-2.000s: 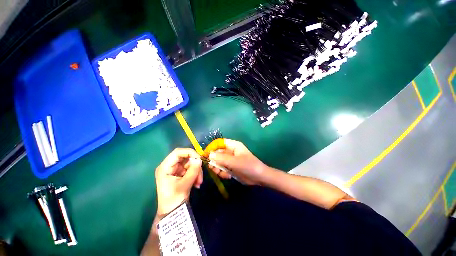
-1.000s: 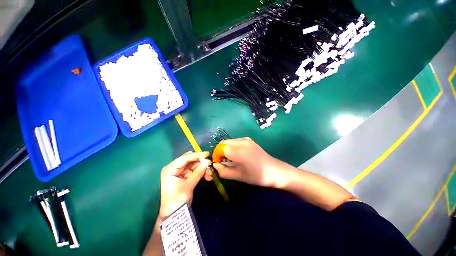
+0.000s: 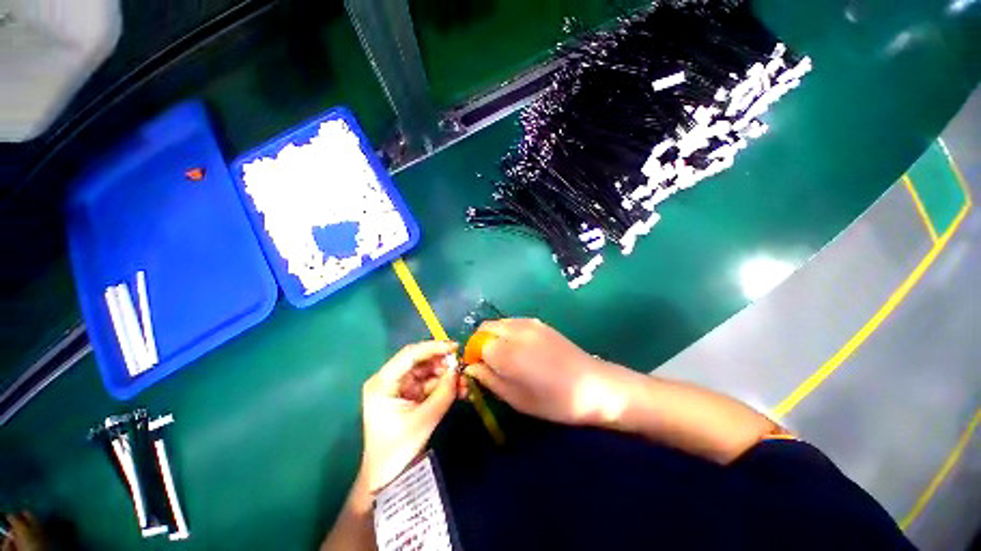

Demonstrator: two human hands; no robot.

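My left hand [image 3: 411, 400] and my right hand [image 3: 527, 368] meet at the fingertips over the yellow line. My left fingertips pinch a small white connector [image 3: 451, 363]. My right hand, with an orange finger cover [image 3: 480, 345], holds thin black leads [image 3: 481, 314] whose loose ends stick out beyond the fingers. The fingers hide where leads and connector meet. A large pile of black leads [image 3: 602, 135] with white connectors lies at upper right. The smaller blue tray [image 3: 413, 239] holds many white housings.
The larger blue tray [image 3: 204, 253] holds white strips [image 3: 131, 325] and a small red-orange piece [image 3: 195, 173]. Harness bundles [image 3: 143, 474] lie at lower left. A metal post [image 3: 389, 70] stands behind. A printed label [image 3: 414, 510] is at my left wrist. Another person's hand [image 3: 24, 532] shows at the lower left edge.
The whole view has shifted, with trays and bundles lower and further right in it. My hands stay together at the connector, their fingers slightly changed. A person's hand shows more at lower left.
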